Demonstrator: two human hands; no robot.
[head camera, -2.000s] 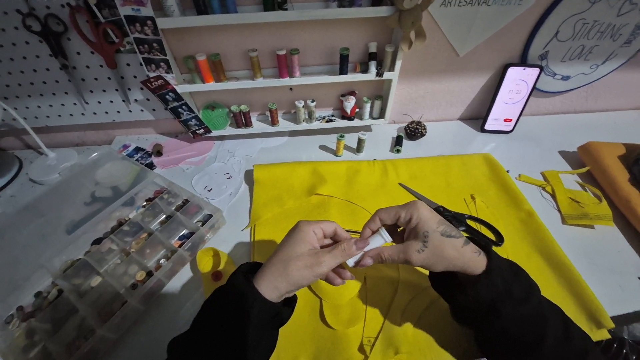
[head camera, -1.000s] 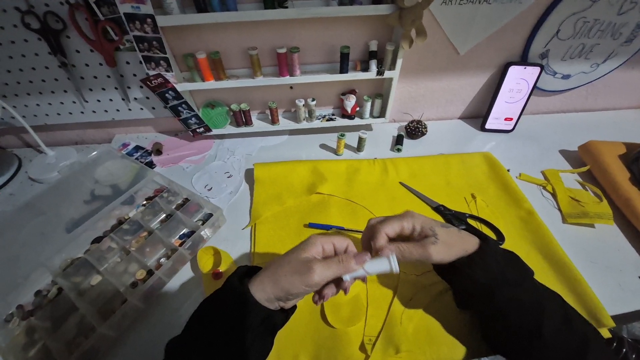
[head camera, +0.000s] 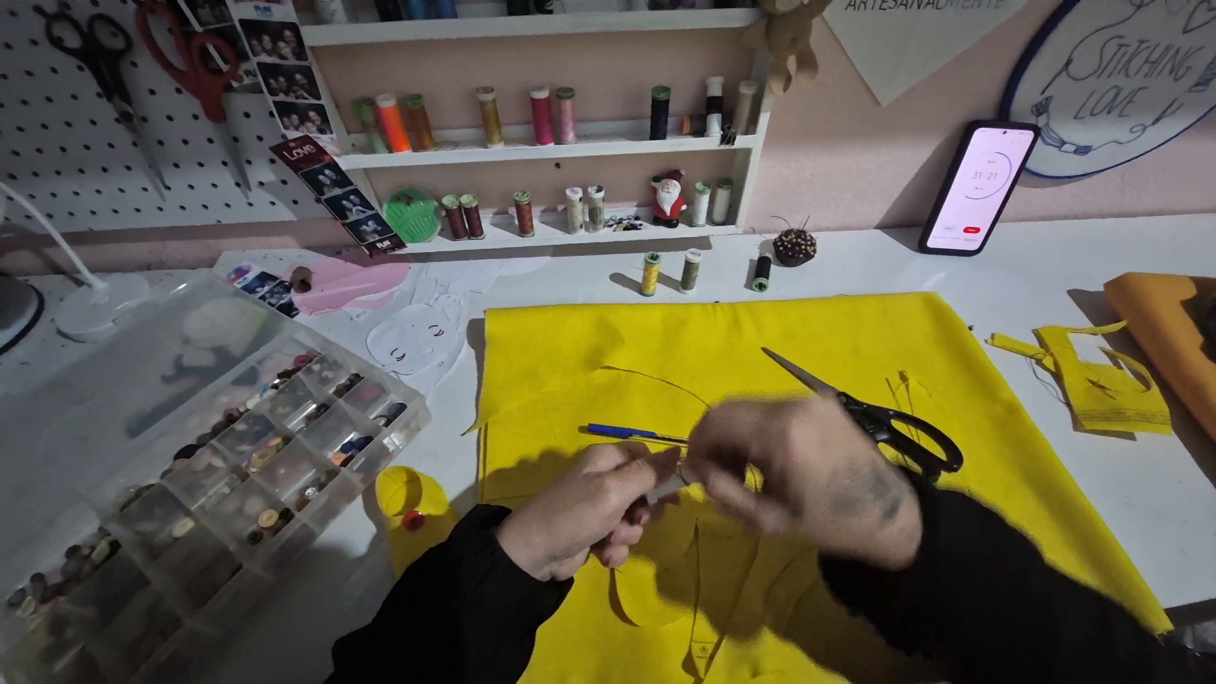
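Note:
A small white cylinder, likely a thread spool (head camera: 668, 487), is gripped in my left hand (head camera: 594, 508) above the yellow fabric (head camera: 826, 332). My right hand (head camera: 807, 475) is blurred and close against the spool's right end; whether its fingers pinch anything is hidden. Behind my hands a blue pen (head camera: 622, 431) lies on the fabric, its right part covered by my right hand. Black-handled scissors (head camera: 898, 427) rest on the fabric beside my right wrist, blades pointing to the upper left. Cut yellow fabric pieces (head camera: 655, 579) lie beneath my hands.
An open clear compartment box of buttons (head camera: 275, 475) stands on the left, near a yellow fabric piece with a red button (head camera: 412, 520). Thread spools (head camera: 650, 274) stand behind the fabric. A phone (head camera: 978, 190) leans on the wall. Yellow scraps (head camera: 1102, 380) lie on the right.
Two seconds ago both hands were together on the white cylinder. The pen, mostly hidden then, now shows behind my hands. My right hand has shifted and is blurred by motion.

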